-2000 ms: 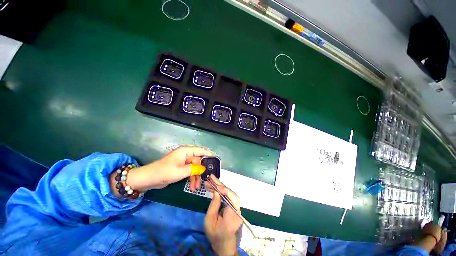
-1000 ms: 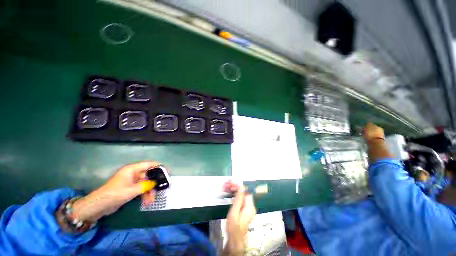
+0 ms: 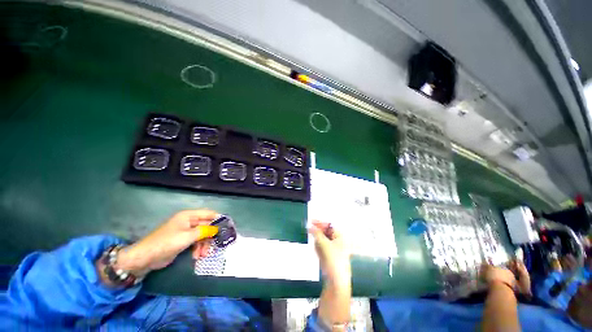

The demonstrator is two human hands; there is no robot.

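Observation:
My left hand (image 3: 172,243), with a yellow finger cot (image 3: 207,231) on one digit, holds a black rounded-square housing (image 3: 225,232) above the left end of the white sticker sheet (image 3: 276,259). My right hand (image 3: 332,249) is over the left edge of the white paper sheet (image 3: 383,232), its fingertips close together. Tweezers cannot be made out in it; the fingertips are small and blurred. Small dark pieces (image 3: 363,201) lie on that paper. The black foam tray (image 3: 214,186) behind my hands holds several housings; its middle back pocket is empty.
Clear blister trays (image 3: 428,162) lie at the right, with a blue item (image 3: 417,227) beside them. A marker pen (image 3: 311,81) lies along the back rail. Another person's hands (image 3: 503,275) are at the far right. A black device (image 3: 433,72) stands beyond the rail.
My right hand has moved away from the housing, rightward to the white paper. My left hand still holds the housing. The view has shifted, and the other person's hands have moved nearer the blister trays.

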